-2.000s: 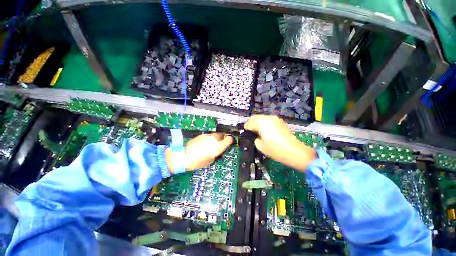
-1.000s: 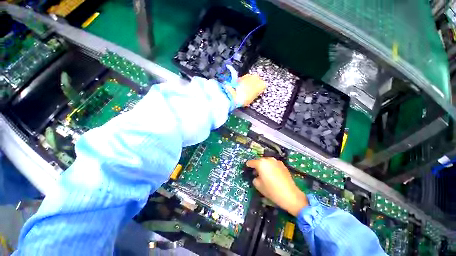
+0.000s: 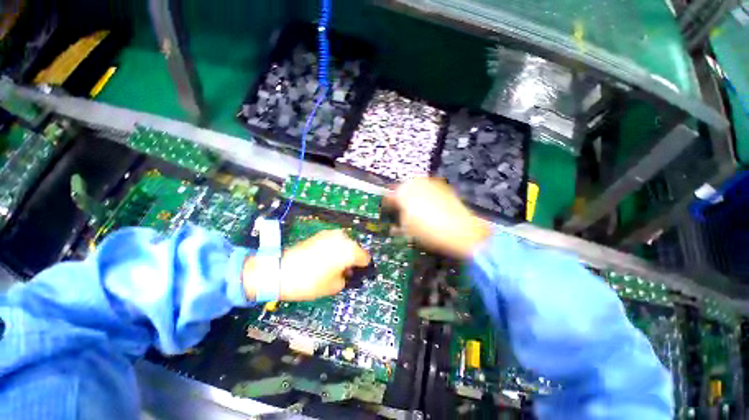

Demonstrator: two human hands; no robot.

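Observation:
The main circuit board [image 3: 349,316], green with small silver-white parts, lies in a black pallet [image 3: 420,344] in front of me. My left hand [image 3: 316,267], with a pale strap at the wrist, is over the board's middle, fingers bent down. A dark shape shows at its fingertips; I cannot tell whether it is held. My right hand [image 3: 435,215] is blurred above the board's rear right corner, by the narrow circuit board [image 3: 337,197]. Its fingertips are partly hidden, with something dark beneath them. The middle bin [image 3: 394,138] holds small silver-white components just behind the right hand.
Dark block components fill the left bin [image 3: 304,102] and grey ones the right bin [image 3: 484,164]. A blue coiled cord [image 3: 323,49] hangs down past the left bin. A metal rail [image 3: 238,149] runs between bins and boards. Clear plastic bags [image 3: 534,90] lie behind. More boards stand either side.
My left hand has moved from the middle bin back over the board. My right hand has moved from the board's right edge up to its rear corner. The camera view has turned.

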